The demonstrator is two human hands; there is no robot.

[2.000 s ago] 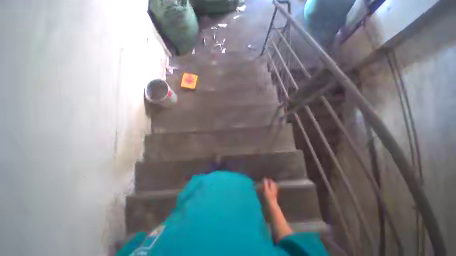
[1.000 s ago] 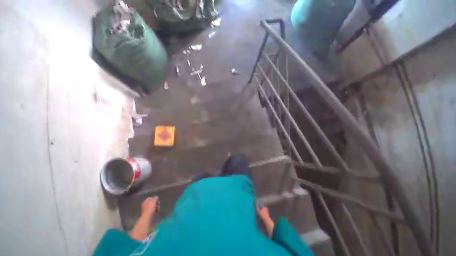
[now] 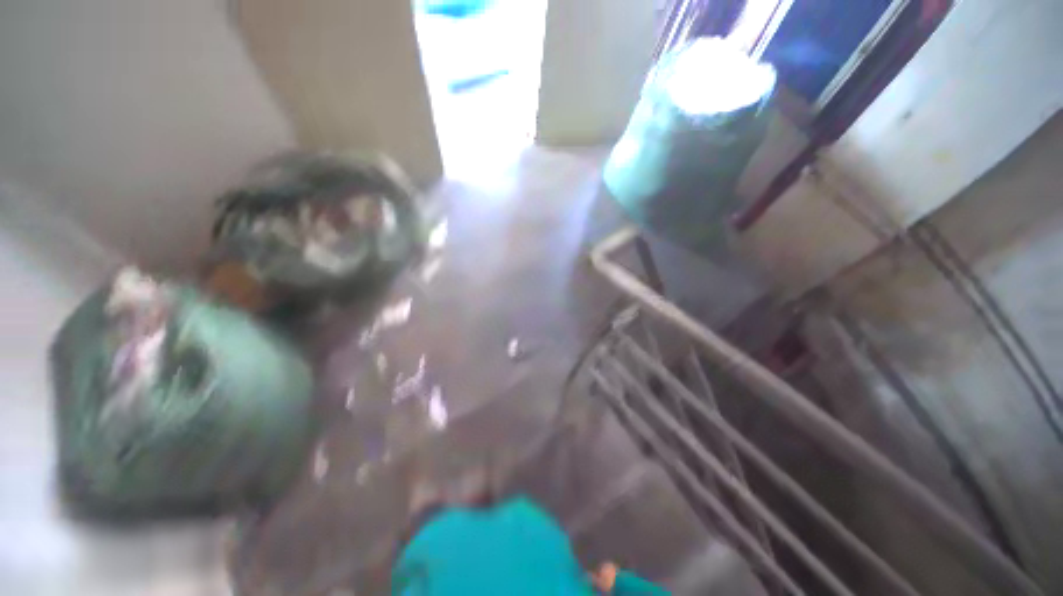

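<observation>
My right hand is a small blurred patch at the bottom edge, beside my teal top; its fingers cannot be made out. My left hand is not in view. Nearest in front of me are the grey floor at the stairs and the grey metal handrail on the right. My right hand is apart from the handrail.
A green sack stands at the left, and an open stuffed sack behind it. White scraps litter the floor. A bright doorway is ahead. A teal sack or bin stands beyond the handrail.
I have moved down the stairs toward the landing; the sacks look nearer. The bucket and yellow square have left the view, as has my left hand. The doorway has come into view.
</observation>
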